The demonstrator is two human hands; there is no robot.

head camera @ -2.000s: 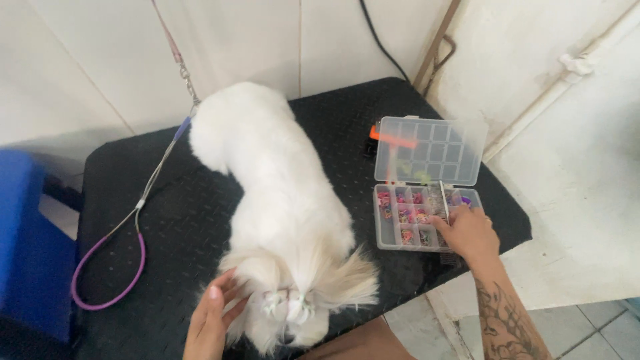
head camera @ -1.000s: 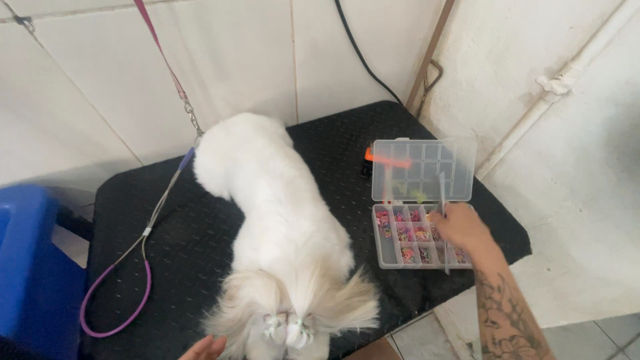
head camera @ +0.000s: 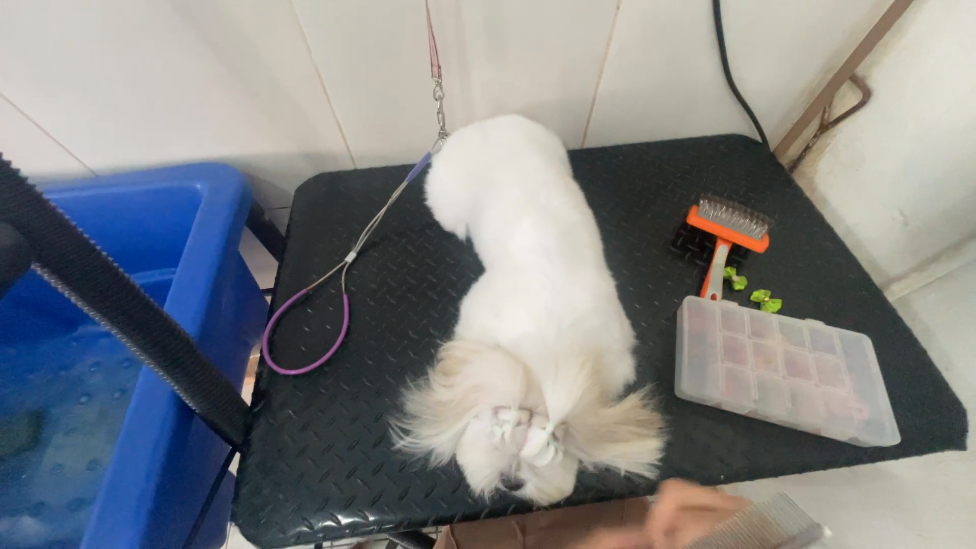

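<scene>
At the bottom right, blurred, my right hand (head camera: 690, 509) is closed on a fine-toothed metal comb (head camera: 762, 526), just beyond the table's near edge. My left hand cannot be made out. A white dog (head camera: 534, 252) with beige ears is on the black grooming table (head camera: 366, 427), its head toward me and pale ties in the hair on its head. The clear plastic compartment case (head camera: 785, 370) lies shut to the dog's right, small coloured items showing through. Behind it are an orange and grey slicker brush (head camera: 728, 229) and green bows (head camera: 765, 300).
A purple-sleeved cable loop (head camera: 343, 335) lies left of the dog, clipped to a hanging strap with chain (head camera: 438, 99). A blue tub (head camera: 191, 320) stands at the left, with a black ribbed post (head camera: 137, 320) crossing before it. A tiled wall backs the table.
The case was open with my right hand at it; now it is shut, and that hand has moved down toward the table's near edge. The brush and green bows are now in plain sight.
</scene>
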